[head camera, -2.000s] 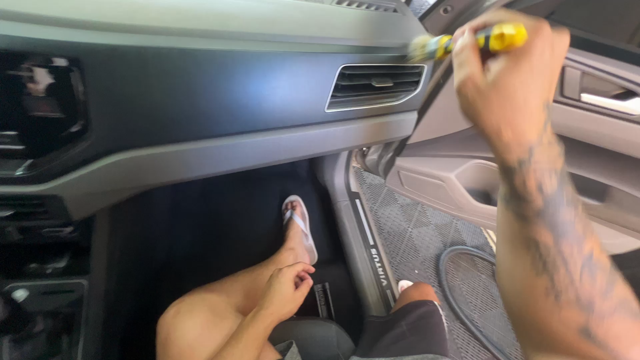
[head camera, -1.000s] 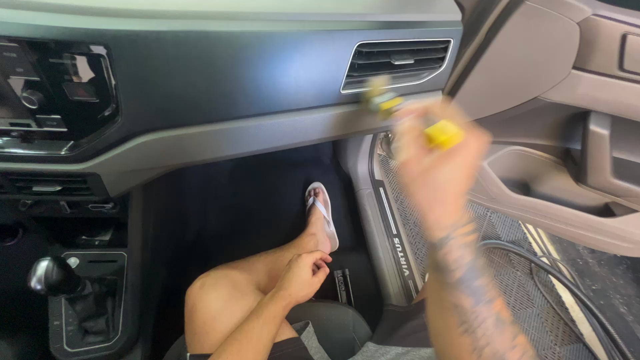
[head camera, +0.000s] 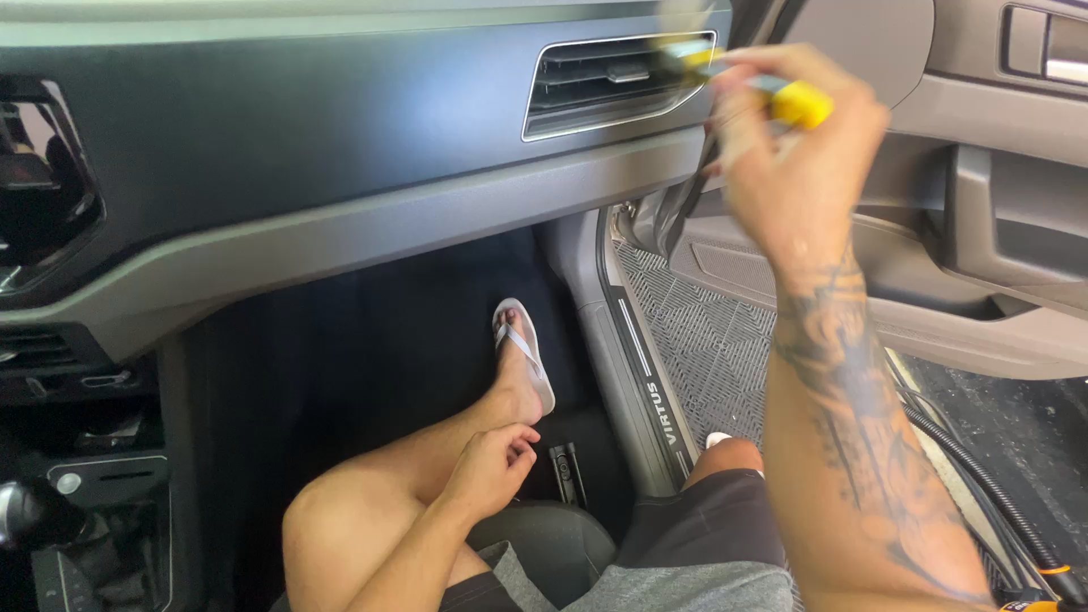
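Note:
My right hand (head camera: 790, 161) grips a detailing brush (head camera: 765, 89) with a yellow and dark handle; it is blurred by motion. Its pale bristles lie over the upper right corner of the dashboard air vent (head camera: 595, 81), which has a bright trim frame; whether they touch it I cannot tell. My left hand (head camera: 493, 472) is empty, fingers loosely curled, and rests by my bent leg near the ankle, above the seat's front edge.
Above my legs stretches the dashboard (head camera: 314, 119). The open door (head camera: 1011, 127) stands at the right, beside the door sill (head camera: 637, 365). A black corrugated hose (head camera: 977, 472) lies on the floor outside. The gear lever (head camera: 30, 514) is at lower left.
My right hand with the brush has moved from the vent's right end to below the vent, then back up to its upper right corner. My left hand has stayed by the leg.

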